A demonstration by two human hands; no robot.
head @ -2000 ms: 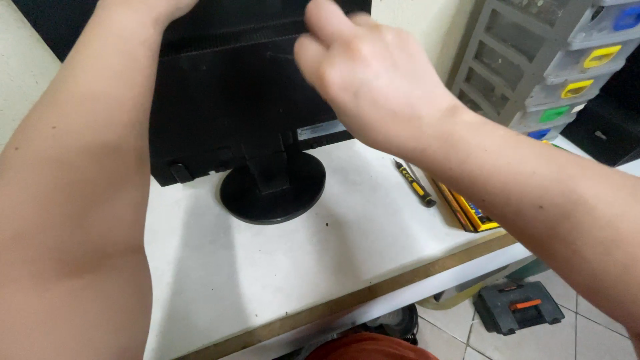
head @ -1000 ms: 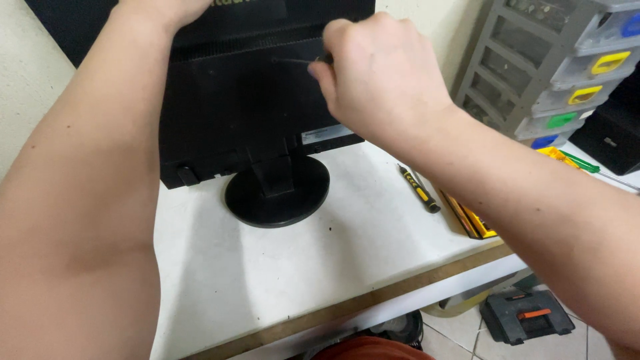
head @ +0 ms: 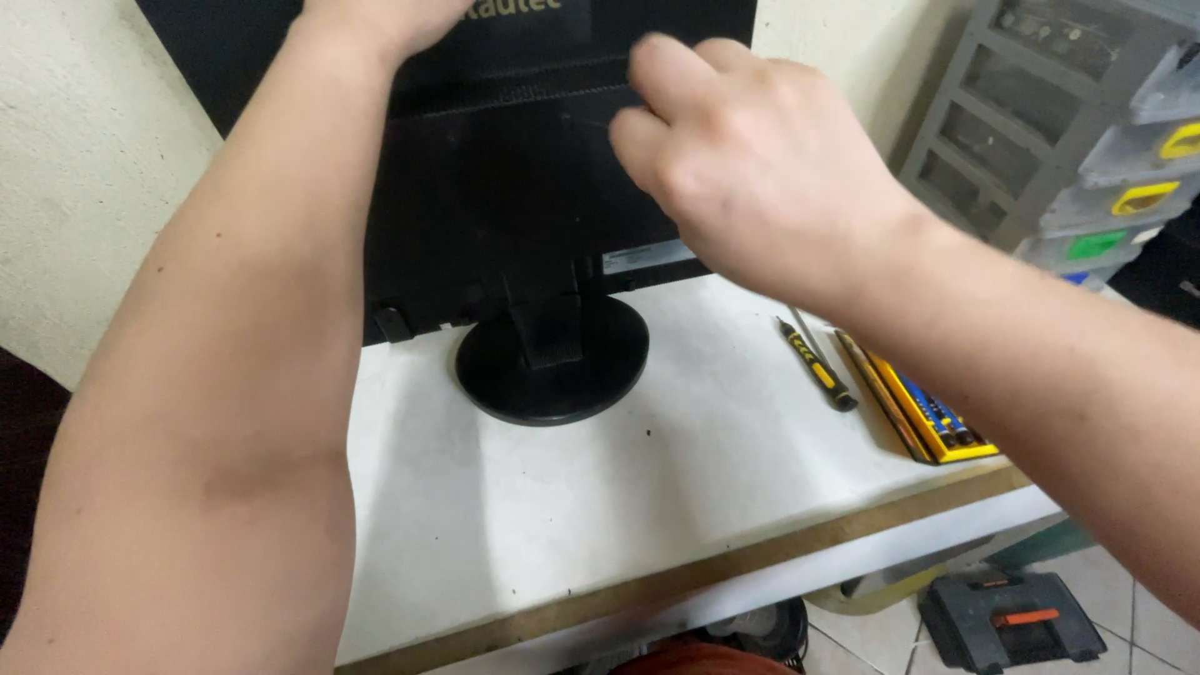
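Note:
The back of a black monitor [head: 469, 187] faces me, upright on its round black stand base [head: 553, 389]. My left hand [head: 403, 19] is at the monitor's upper part, cut off by the top edge of the view; its fingers are out of sight. In front of the monitor's right half, my right hand [head: 731, 150] has its fingers curled together. A faint thin shaft seems to extend left from the fingers, but what they hold cannot be made out. A black and yellow screwdriver [head: 817, 366] lies on the white table [head: 581, 506], below my right forearm.
A yellow case of screwdrivers [head: 937, 422] lies near the table's front edge, partly under my right forearm. A grey drawer cabinet [head: 1059, 112] stands at the back right. On the tiled floor is a black toolbox with an orange latch [head: 1012, 619]. A wall [head: 84, 122] rises behind the monitor.
My right hand has shifted right from its place two seconds ago, staying in front of the monitor with curled fingers. My left hand remains at the monitor's upper part.

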